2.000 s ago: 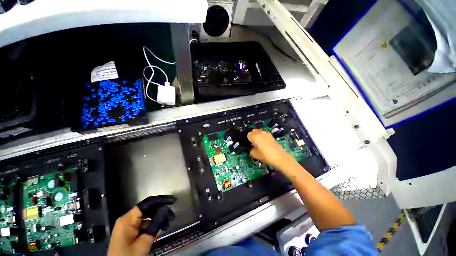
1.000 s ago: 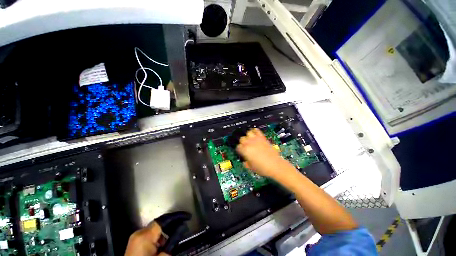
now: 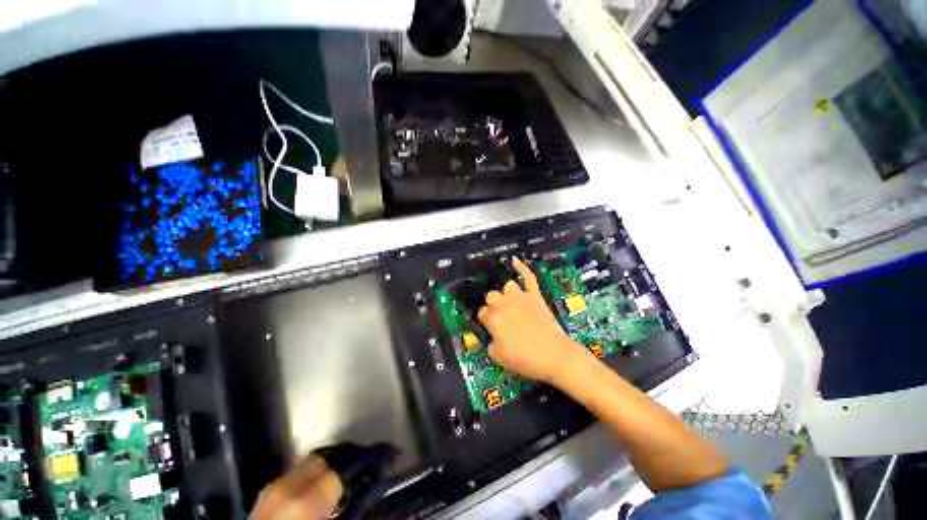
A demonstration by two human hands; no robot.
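Observation:
Green circuit boards [image 3: 633,307] sit side by side in a black carrier [image 3: 427,381] on the right. My right hand [image 3: 523,330] is over the left board of that carrier, with its fingertips, dark-covered, down at the board's upper part. Whether they grip a part is hidden. My left hand [image 3: 325,482] is at the bottom edge, partly cut off, over the front of the bare metal gap between carriers. Its black-covered fingers are bent, and whether they hold anything cannot be told.
Another black carrier with green boards [image 3: 102,447] is at the left. Behind the rail are a bin of blue components [image 3: 188,218], a white plug adapter [image 3: 316,195] with its cable, and a black tray of small parts [image 3: 468,137]. Instruction sheets [image 3: 813,152] hang at the right.
The view has shifted slightly. My right hand stays over the left board, its index finger now more extended. My left hand has moved lower in the picture.

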